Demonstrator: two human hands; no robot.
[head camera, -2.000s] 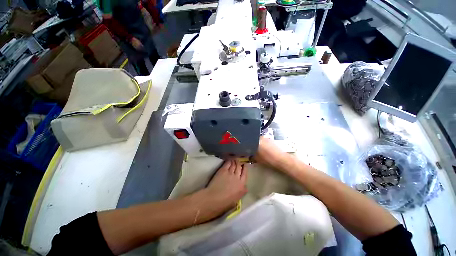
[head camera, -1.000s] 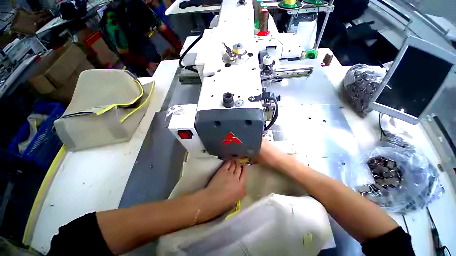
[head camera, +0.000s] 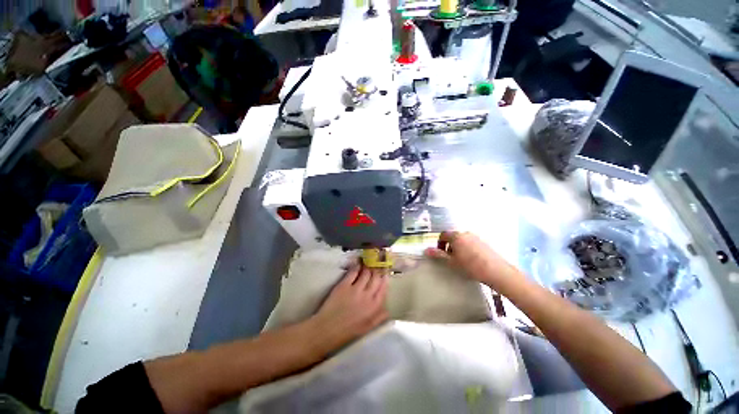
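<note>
The beige bag body (head camera: 437, 293) lies on the machine bed below the sewing head (head camera: 353, 209), its paler part spread towards me. My left hand (head camera: 353, 301) presses flat on the fabric just left of the needle area, fingertips at a yellow part (head camera: 377, 259) under the head. My right hand (head camera: 466, 252) is right of the needle area at the fabric's far edge, fingers bent; whether it pinches the fabric is unclear. A yellow strip runs between the head and my right hand.
Another beige bag body (head camera: 154, 190) with yellow edges stands on the left table. An open plastic bag of dark hardware (head camera: 595, 263) lies at right, with a closed bundle (head camera: 559, 133) beside the screen (head camera: 636, 117). A slim dark tool (head camera: 691, 356) lies at far right. A blue crate (head camera: 50, 230) is at left.
My right hand has come out from behind the sewing head to the right. The fabric's far edge and the yellow part under the head now show more. My left hand stays on the fabric.
</note>
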